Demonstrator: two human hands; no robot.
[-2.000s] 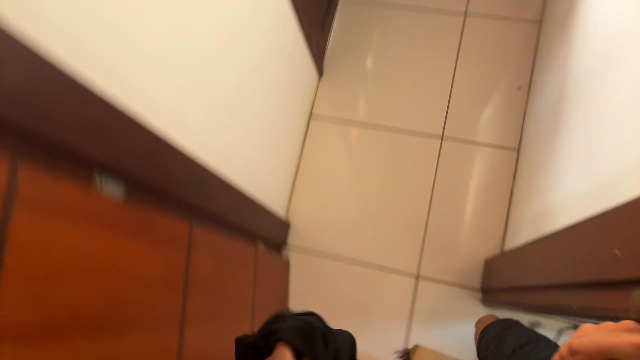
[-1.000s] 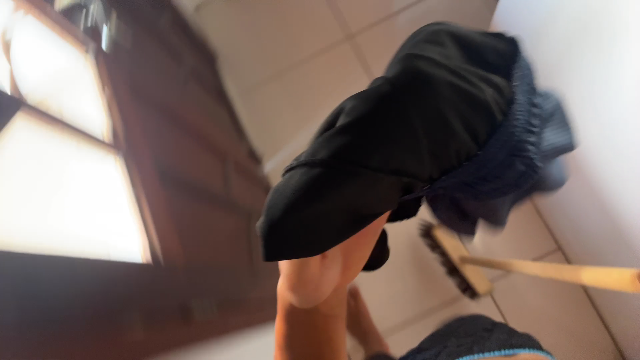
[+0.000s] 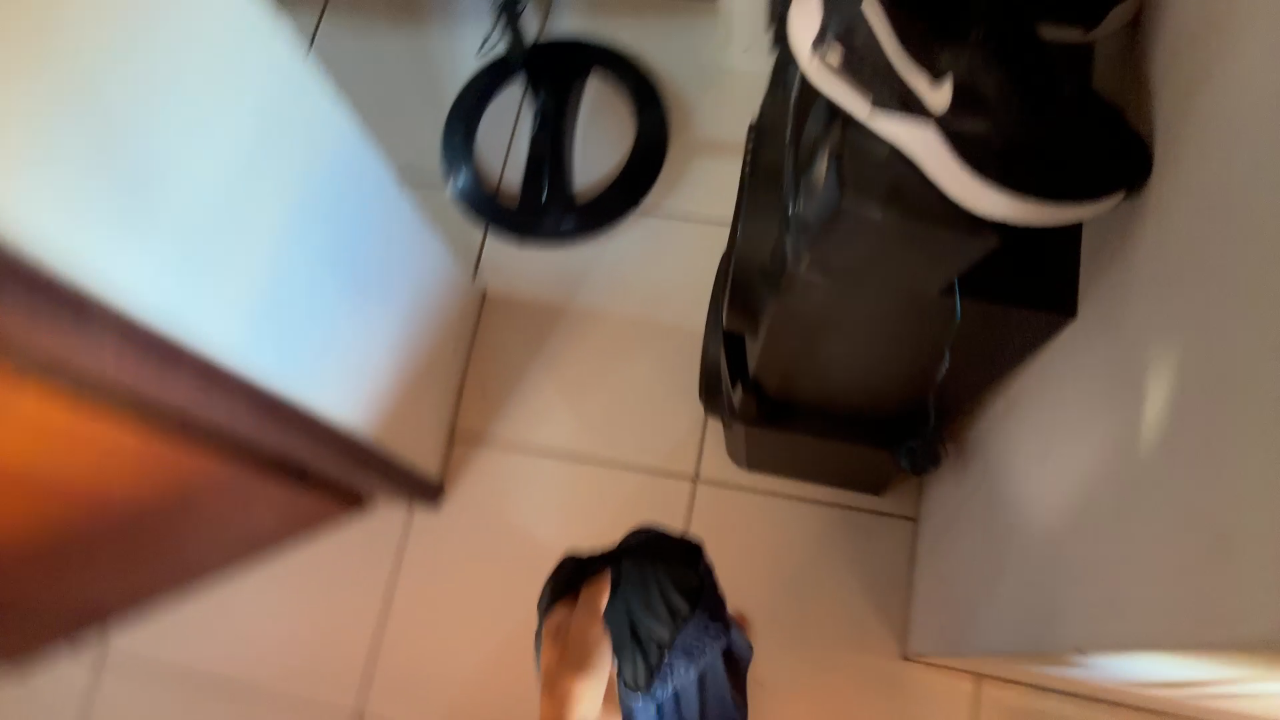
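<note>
A bunched black and navy cloth garment (image 3: 670, 620) is at the bottom centre of the head view, above the floor tiles. My left hand (image 3: 577, 635) holds it from the left side, and the black fabric covers the fingers. A small patch of skin shows at the garment's right edge; it may be part of my right hand (image 3: 741, 622), mostly hidden behind the cloth, so its grip cannot be made out.
A black sneaker with a white sole (image 3: 930, 150) rests on a black box-like case (image 3: 840, 330) against the right wall (image 3: 1100, 520). A black ring with a crossbar (image 3: 553, 140) lies ahead on the tiled floor (image 3: 590, 370). Left are a white wall end (image 3: 220, 200) and brown wood (image 3: 130, 520).
The view has swung strongly. The garment, raised large across the middle a second ago, is now low at the bottom centre. The broom seen then is out of view.
</note>
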